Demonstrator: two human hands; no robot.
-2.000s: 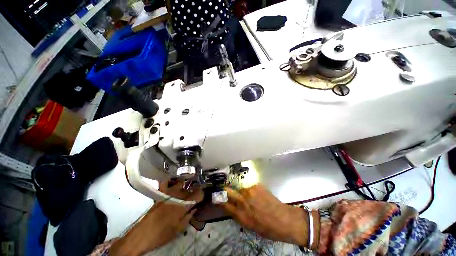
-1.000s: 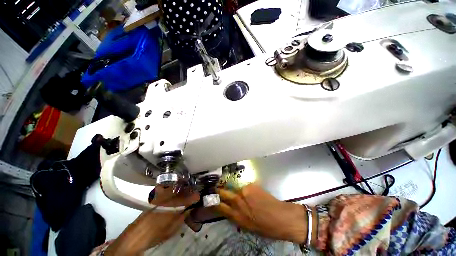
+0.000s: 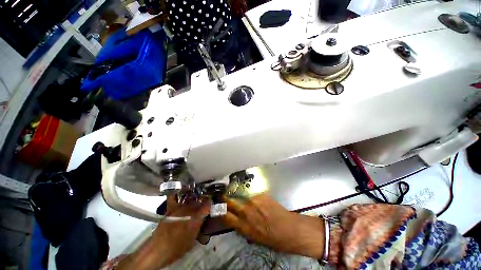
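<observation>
The white sewing machine [image 3: 295, 118] fills much of the head view. A dark cap piece [image 3: 213, 227] lies under its head, mostly hidden by my hands. My left hand [image 3: 182, 227] is on the piece at the left of the needle area, its fingertips partly behind the white curved guard [image 3: 124, 203]. My right hand [image 3: 258, 219] holds the piece from the right, its fingertips beside the presser foot area. A small pale piece [image 3: 218, 209] sits between the hands. The needle itself cannot be made out.
Black caps [image 3: 53, 203] lie left of the machine on the white table [image 3: 118, 232]. A red and black tool [image 3: 359, 170] and a black cable are under the arm. A blue bin [image 3: 126, 63], an orange box [image 3: 45, 140] and a person in polka dots [image 3: 198, 26] are beyond.
The machine has shifted left and slightly up in the view as the camera moved. Both hands stay on the piece at the needle area, with only small shifts.
</observation>
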